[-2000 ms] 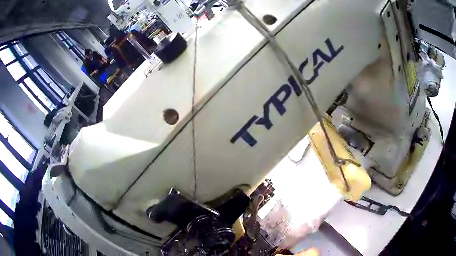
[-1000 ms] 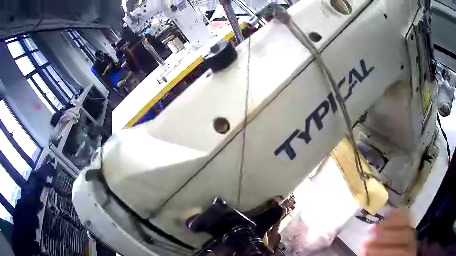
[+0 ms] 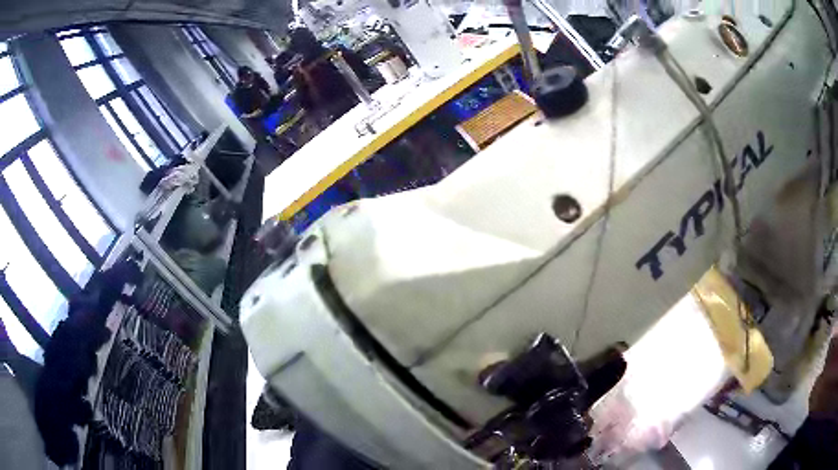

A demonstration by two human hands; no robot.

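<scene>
The cream sewing machine arm marked TYPICAL (image 3: 478, 248) fills the middle and right. Black thread tension parts (image 3: 542, 395) sit on its near side. Thin thread runs down the arm. A yellow pad (image 3: 735, 330) lies under the arm beside a brightly lit pale area (image 3: 671, 367). A slim dark metal tool (image 3: 749, 418) lies on the white tabletop. Dark cloth (image 3: 331, 450) shows below the arm's end. A brownish, blurred patch at the right edge may be part of my right hand, cut off; its fingers cannot be made out. My left hand is out of the picture.
A white table with a yellow edge (image 3: 404, 119) stands behind the machine, with a slatted tan item (image 3: 496, 119) beyond the arm. Two people (image 3: 317, 83) are at the back left. A rack of striped dark pieces (image 3: 147, 376) stands at left below windows.
The view has swung left, so the machine sits further right and more of the windows, rack and back table shows. The blurred hand seen low at right one second ago is gone from there.
</scene>
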